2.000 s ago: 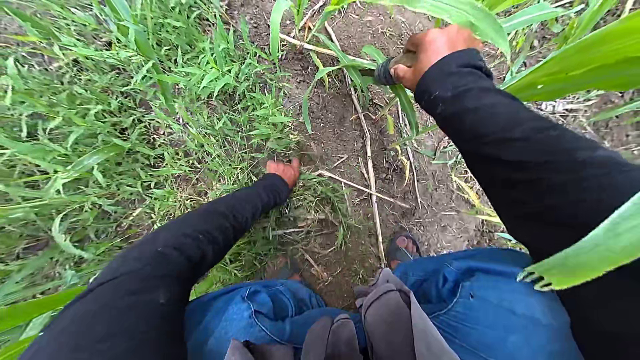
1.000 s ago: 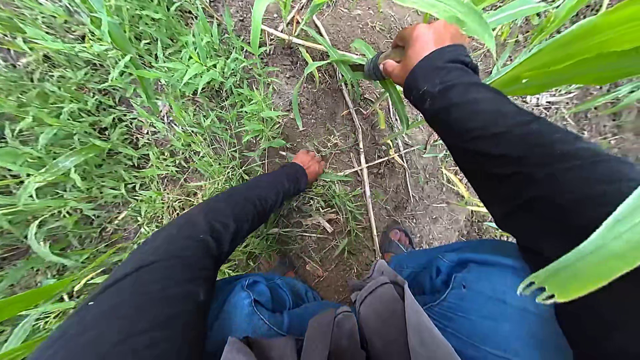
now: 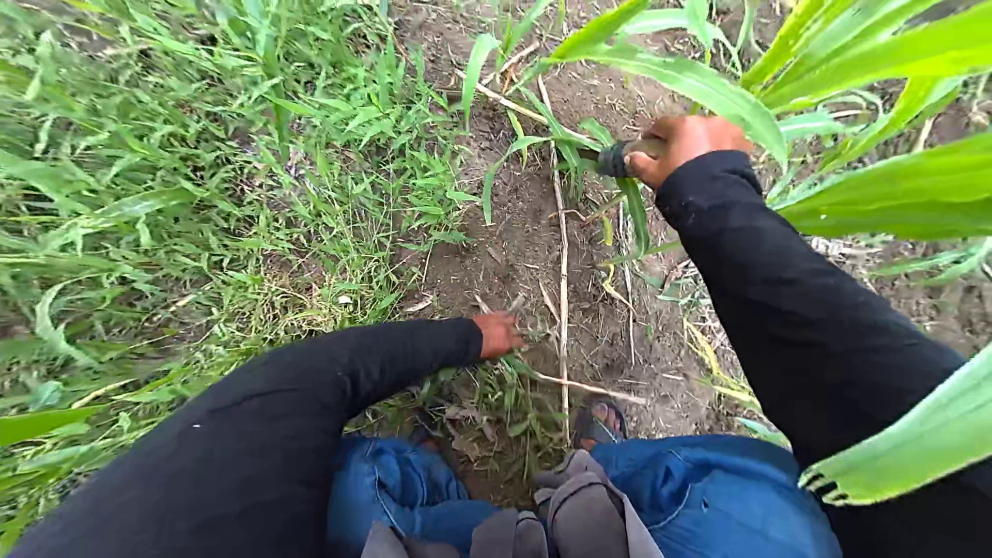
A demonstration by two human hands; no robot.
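My right hand (image 3: 686, 147) is closed around a tool's handle (image 3: 616, 160), which has a dark wrapped or ringed end; whatever lies past it is hidden among narrow green leaves. Low over the soil, my left hand (image 3: 500, 335) is curled at some pulled grass and weeds (image 3: 515, 387), some of which show just below its fingers. Whether the fingers grip them cannot be made out. A long dry stalk (image 3: 563, 287) lies on the bare soil between the two hands.
Dense green weeds (image 3: 194, 170) cover the left side. Broad maize leaves (image 3: 891, 194) hang at the right, one (image 3: 907, 434) across my right sleeve. My sandaled foot (image 3: 601, 422) stands on the soil (image 3: 496, 263) beside the dry stalk. A thin dry stem (image 3: 589, 386) lies near it.
The green weeds beside my left hand in the earlier frames are gone from that spot, where bare soil shows. My left hand has moved nearer my legs. My right hand keeps its hold.
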